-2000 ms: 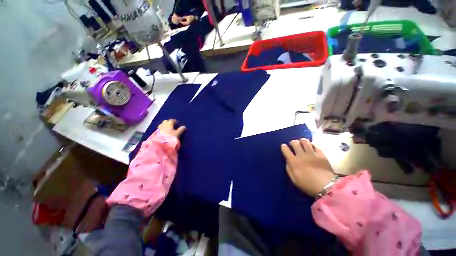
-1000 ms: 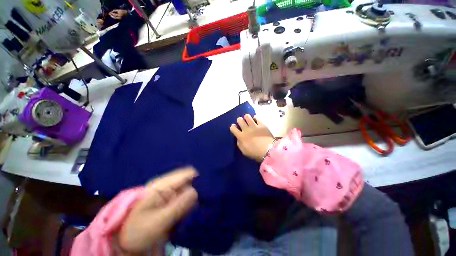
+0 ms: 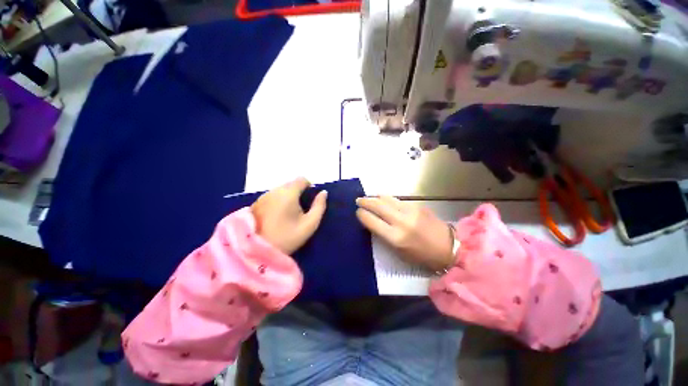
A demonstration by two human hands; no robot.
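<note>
A navy cut panel point(image 3: 339, 252) lies at the table's front edge below the machine, its lower part hanging over the edge. My left hand point(image 3: 289, 216) is on the panel's upper part, thumb and fingers pinching a fold of cloth. My right hand point(image 3: 407, 232) lies at the panel's right edge, fingertips on the cloth near its top right corner. Larger navy body panels point(image 3: 158, 151) lie to the left. The needle area point(image 3: 413, 143) of the off-white sewing machine point(image 3: 520, 68) is above the panel, with no panel cloth under it.
Orange-handled scissors point(image 3: 571, 207) and a smartphone point(image 3: 650, 209) lie right. Dark scraps point(image 3: 498, 139) sit under the machine arm. A purple machine part point(image 3: 26, 124) is far left. A red basket rim point(image 3: 298, 9) shows at the top. A printed ruler tape point(image 3: 403, 271) runs along the front edge.
My left hand has moved from the blurred lower left onto the panel near my right hand. The panel's end now lies lower, nearer the front edge. The view has tilted down.
</note>
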